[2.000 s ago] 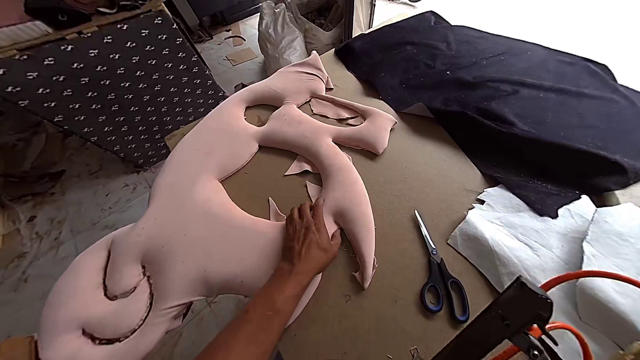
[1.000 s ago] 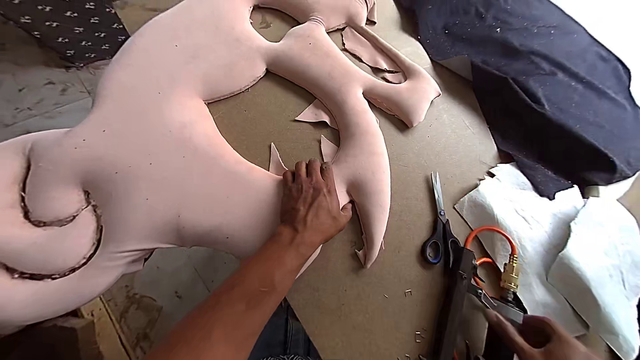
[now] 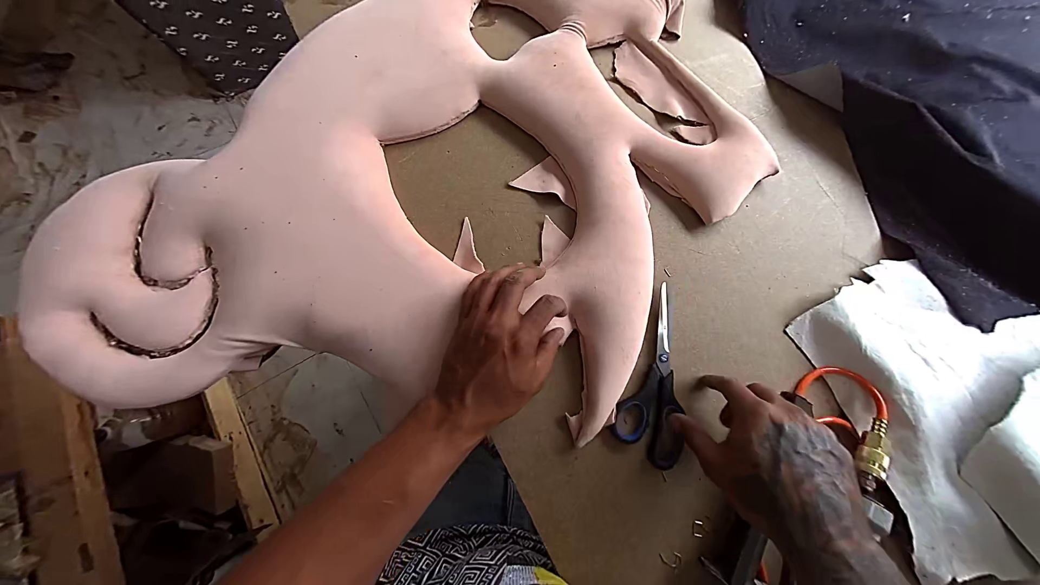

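Observation:
A large curved panel covered in pale pink fabric (image 3: pixel 325 195) lies across the brown board, with cut-outs and pointed fabric flaps along its inner edges. My left hand (image 3: pixel 500 349) presses on it near its lower middle, the fingers bent at the edge of a flap. Blue-and-black handled scissors (image 3: pixel 664 370) lie on the board to the right of the panel's pointed tip. My right hand (image 3: pixel 772 455) hovers beside the scissor handles, fingers apart. Under and behind it is a pneumatic tool (image 3: pixel 881 512) with a brass fitting and orange hose, partly hidden.
Dark cloth (image 3: pixel 910 130) lies at the upper right and white sheet material (image 3: pixel 918 357) at the right. Loose staples (image 3: pixel 697 528) are on the brown board (image 3: pixel 780 268). A wooden frame (image 3: pixel 77 455) stands at the lower left, and a dark patterned panel (image 3: pixel 219 36) at the upper left.
My right hand, at the pneumatic tool a second ago, has moved up and left beside the scissors. The left hand stays on the pink panel. The view has come closer since two seconds ago.

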